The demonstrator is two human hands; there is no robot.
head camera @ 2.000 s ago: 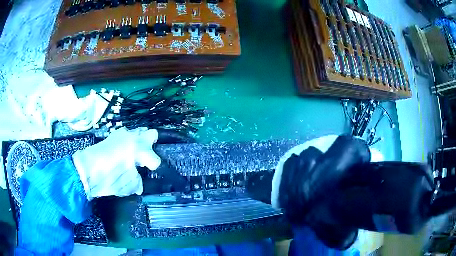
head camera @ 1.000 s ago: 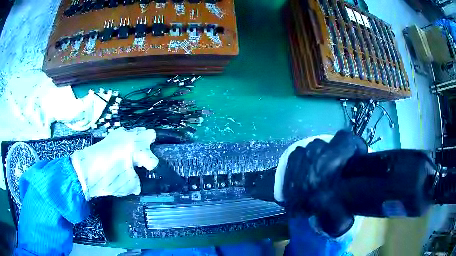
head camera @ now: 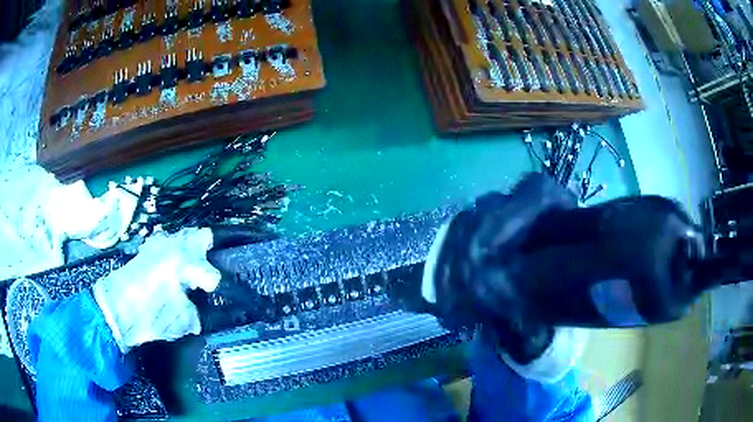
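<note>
My right hand [head camera: 504,264], in a white glove with black fingers, grips the thick black electric screwdriver [head camera: 611,260], which lies roughly level, its cord end to the right. Its bit is hidden. My left hand [head camera: 165,288], gloved the same way, rests at the left end of the assembly jig [head camera: 330,247]; its dark fingertips reach the transistor row, and I cannot tell if they hold anything. Several black power transistors [head camera: 332,293] stand in a row in the jig between my hands. The silver ribbed heat sink [head camera: 322,346] lies in front of them.
An orange-brown stack of carrier boards [head camera: 182,124] stands at upper left, another stack [head camera: 537,107] at upper right. Black lead wires [head camera: 223,194] lie behind the jig, more at right [head camera: 570,157]. The screw tray [head camera: 144,396] with a round dish [head camera: 25,309] is at left. Tan cardboard shows lower right.
The whole view has shifted and tilted, moving the stacks left and up. My right hand and screwdriver sit higher in the picture. My left hand stays at the jig's left end.
</note>
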